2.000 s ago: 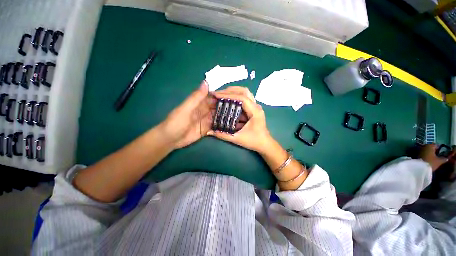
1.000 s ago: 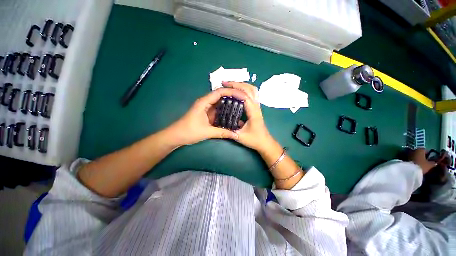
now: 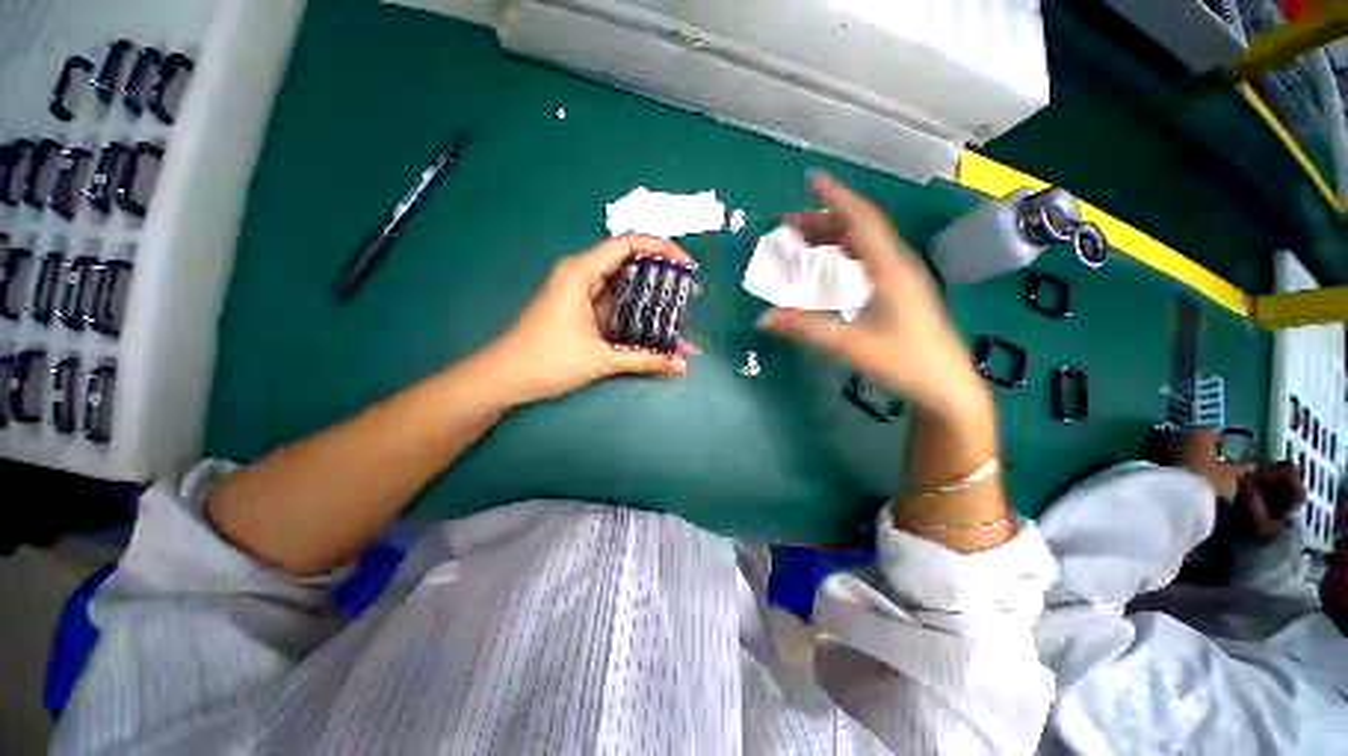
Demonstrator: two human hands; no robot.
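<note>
My left hand [image 3: 569, 328] grips several black frames [image 3: 651, 306], held side by side and upright like a ribbed block. My right hand [image 3: 880, 303] is blurred, its thumb and fingers spread apart, above the white wiping cloth [image 3: 791, 272]. The cloth lies on the green mat and is partly covered by the right hand. Whether the fingers touch the cloth cannot be told. A flat white scrap [image 3: 665, 213] lies just ahead of the held frames. A loose black frame [image 3: 872, 396] is partly hidden by my right hand.
Foam tray [image 3: 207, 192] with black parts at left; marker pen [image 3: 396, 222] beside it. Stacked white foam trays [image 3: 798, 74] at the back. Solvent bottle [image 3: 994, 239] near yellow tape [image 3: 1138, 229]. Loose frames [image 3: 1001, 361] at right. A neighbour's hands [image 3: 1200, 464] at far right.
My right hand has let go of the black frames and moved right, over the cloth. My left hand alone now holds them. A small pale bit now shows on the mat between the hands.
</note>
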